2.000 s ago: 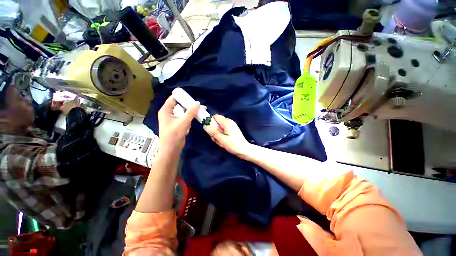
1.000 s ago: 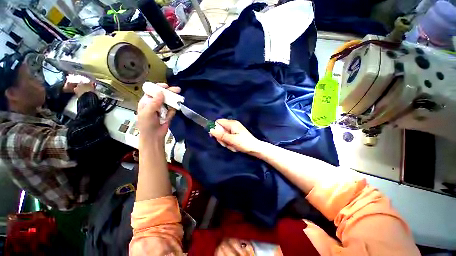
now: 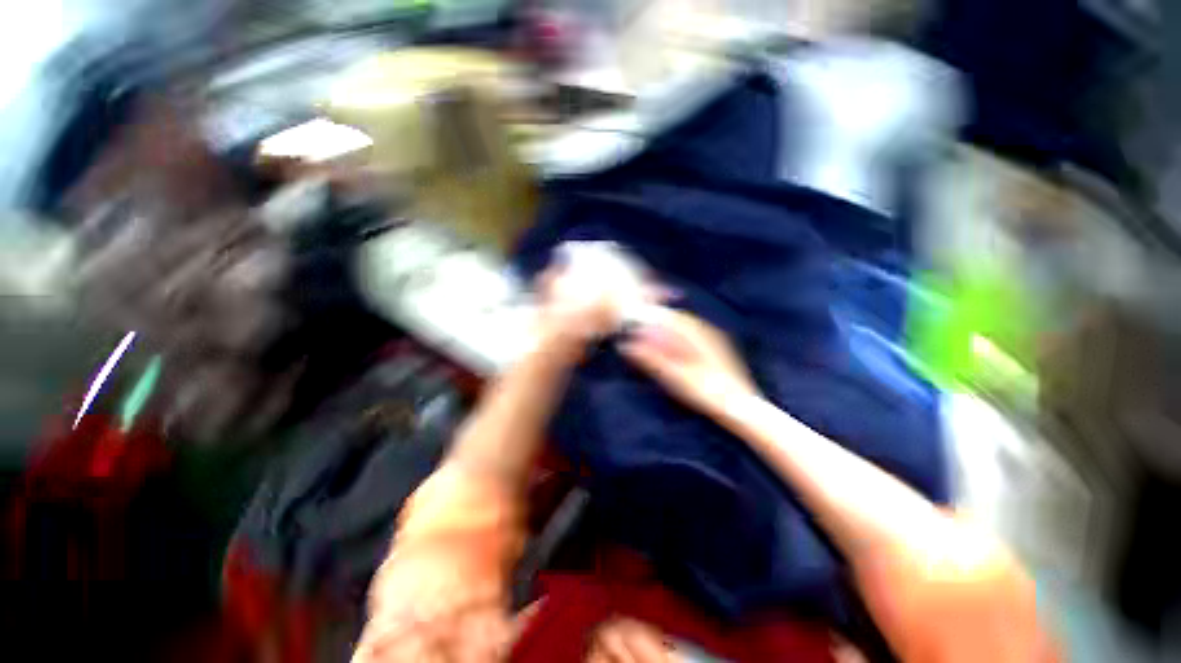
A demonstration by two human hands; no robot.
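The head view is badly blurred. My left hand (image 3: 583, 295) is closed around a whitish object (image 3: 602, 269), which looks like the knife's white sheath. My right hand (image 3: 683, 352) is close against it on the right, fingers bent. No blade or handle can be made out between the hands, so what the right hand holds cannot be told. The navy cloth (image 3: 699, 479) spreads under and beyond both hands and hangs down toward my lap. A white piece (image 3: 861, 110) lies on its far end.
The yellowish neighbouring machine (image 3: 447, 130) is at the upper left, with a blurred person in checked clothing (image 3: 181, 246) beyond. The lime-green tag (image 3: 965, 324) and a blurred machine are at right. Dark grey garments (image 3: 337, 466) are at lower left, above a red basket edge (image 3: 253, 602).
My hands have come together; the bare blade seen between them one second ago no longer shows. The whole view has swung, shifting the scene toward the right, and is now blurred.
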